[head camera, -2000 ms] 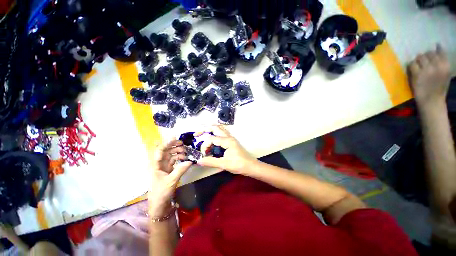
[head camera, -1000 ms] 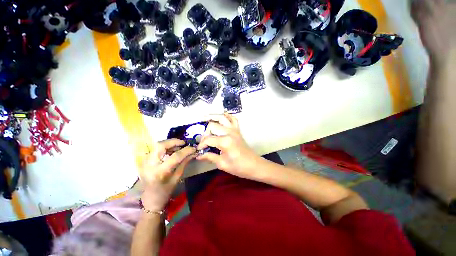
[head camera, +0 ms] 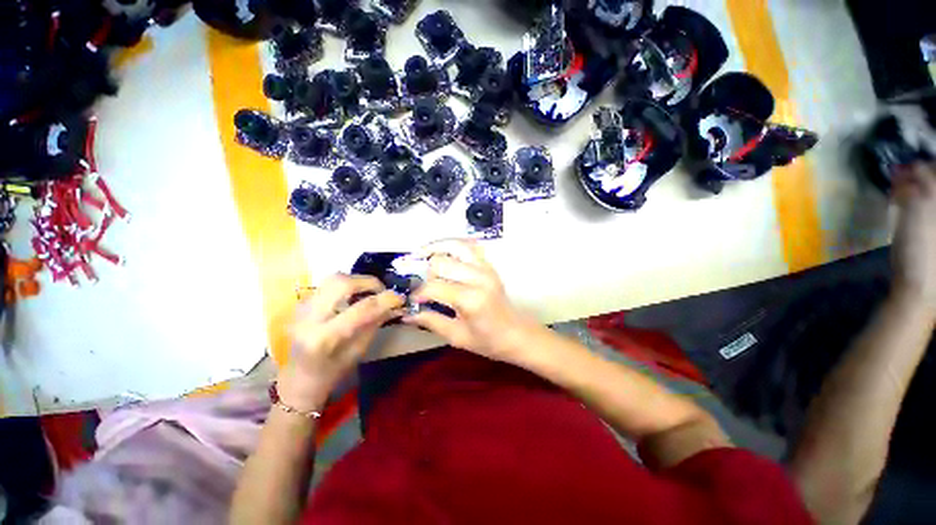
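My left hand (head camera: 344, 328) and my right hand (head camera: 467, 303) meet at the table's front edge. Both hold a glossy black housing (head camera: 382, 269) with a silvery inside, the fingertips close together over it. A small part is pinched at the fingertips, mostly hidden by them; I cannot tell exactly what it is. Several camera modules (head camera: 443, 179), small square boards with raised black lenses, lie loose in a cluster beyond my hands. Several housings with boards attached (head camera: 621, 169) stand to the right, with red wires showing.
The white tabletop (head camera: 164, 308) has yellow-orange tape strips (head camera: 251, 195). A pile of red pieces (head camera: 74, 231) and orange parts (head camera: 21, 277) lie at left. Dark housings crowd the far left. Another person's arm (head camera: 872, 379) reaches in at right, a blurred dark object at its hand.
My hands stay together on the housing, fingers now closer over it. At right, the other person's hand has moved and now has a dark object at it. The view has shifted.
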